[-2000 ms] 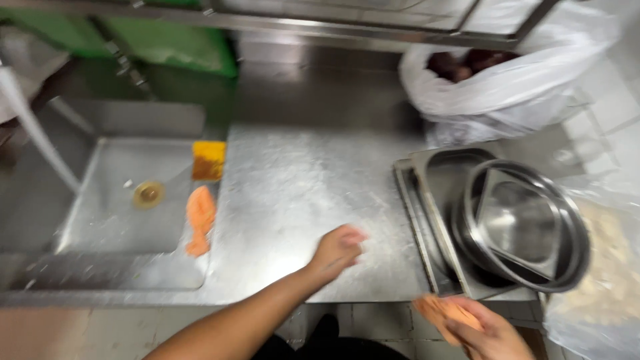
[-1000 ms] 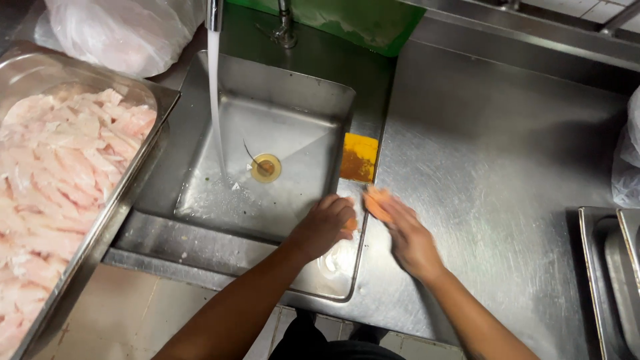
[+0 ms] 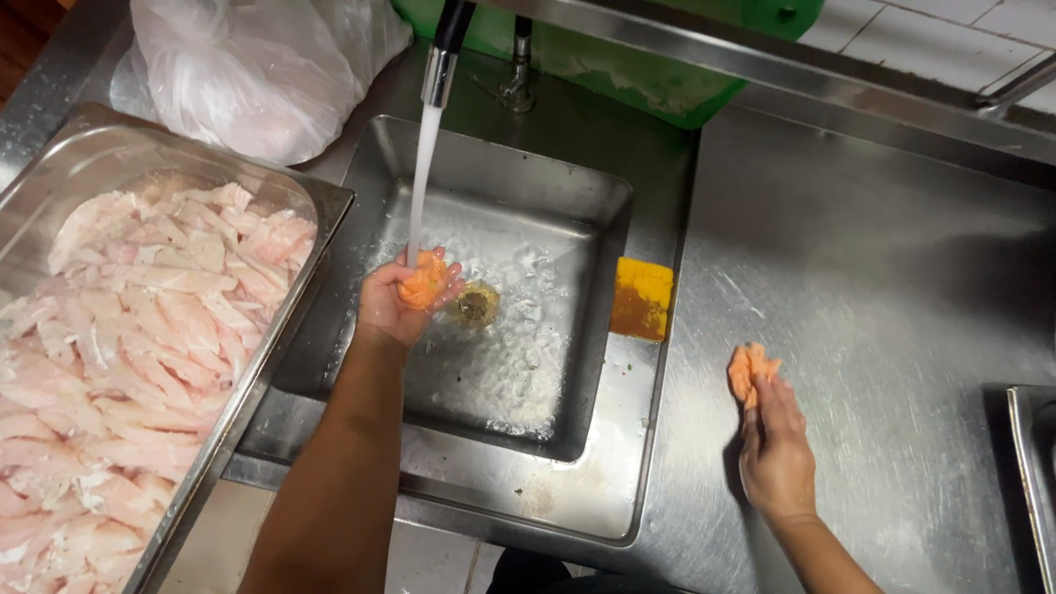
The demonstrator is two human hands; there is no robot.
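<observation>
Water runs from a faucet (image 3: 440, 78) onto my left hand (image 3: 394, 307), which is palm up in the stainless steel sink (image 3: 511, 186) and holds a crumpled orange cloth (image 3: 424, 282). Below and beside that hand, water spreads over the basin around the drain (image 3: 474, 304). My right hand (image 3: 775, 450) presses a second orange cloth (image 3: 751, 374) against the steel counter (image 3: 874, 330), right of the sink. A yellow and brown sponge or pad (image 3: 642, 299) lies on the sink's right rim, between the two hands.
At the left stands a metal tray (image 3: 332, 216) full of raw pale meat strips (image 3: 140, 363). Behind it sits a white plastic bag (image 3: 247, 74). A green panel or container (image 3: 627, 74) is behind the sink, a metal rail (image 3: 742, 54) crosses above, and a pan edge (image 3: 1027, 462) shows at right.
My hands were close together at the sink's right edge a second ago. My left hand has moved left under the running water; my right hand has moved right onto the counter.
</observation>
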